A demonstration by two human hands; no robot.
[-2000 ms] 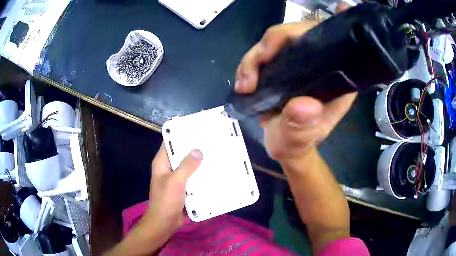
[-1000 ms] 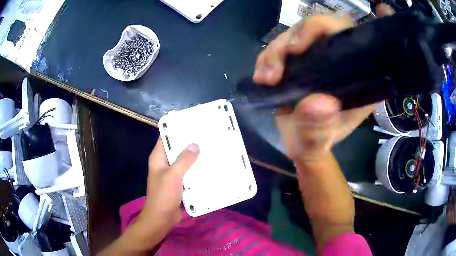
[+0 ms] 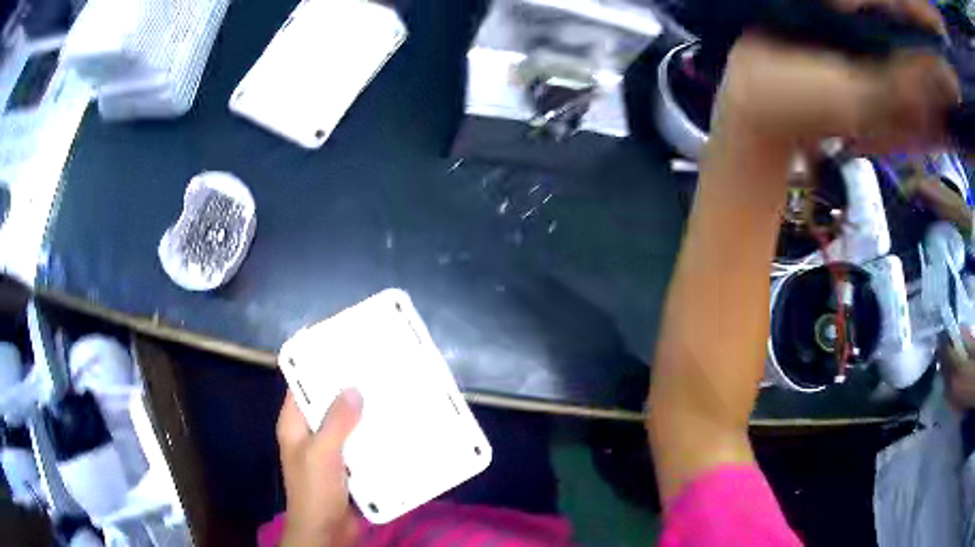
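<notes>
My left hand [image 3: 319,454] holds a white plastic panel [image 3: 390,411] over my lap at the bench edge, thumb on its flat face. The panel is a rounded rectangle with corner holes and slots along its edges. My right hand [image 3: 834,96] is raised at the upper right, blurred, closed around the black electric screwdriver [image 3: 823,24], which is partly cut off by the top edge. The screwdriver's bit cannot be made out. A white screw dish [image 3: 211,230] full of small screws lies on the bench at the left.
Another white panel [image 3: 321,69] lies behind the dish, beside stacked panels [image 3: 150,53]. A silver-grey screw feeder [image 3: 551,69] stands at the back. White housings [image 3: 829,321] with red wires are at the right. A carton [image 3: 166,427] holds white units at the lower left. Small screws are scattered mid-bench.
The view has shifted, showing more of the bench's back. My right hand has moved up and right with the screwdriver, away from the panel. My left hand still holds the panel.
</notes>
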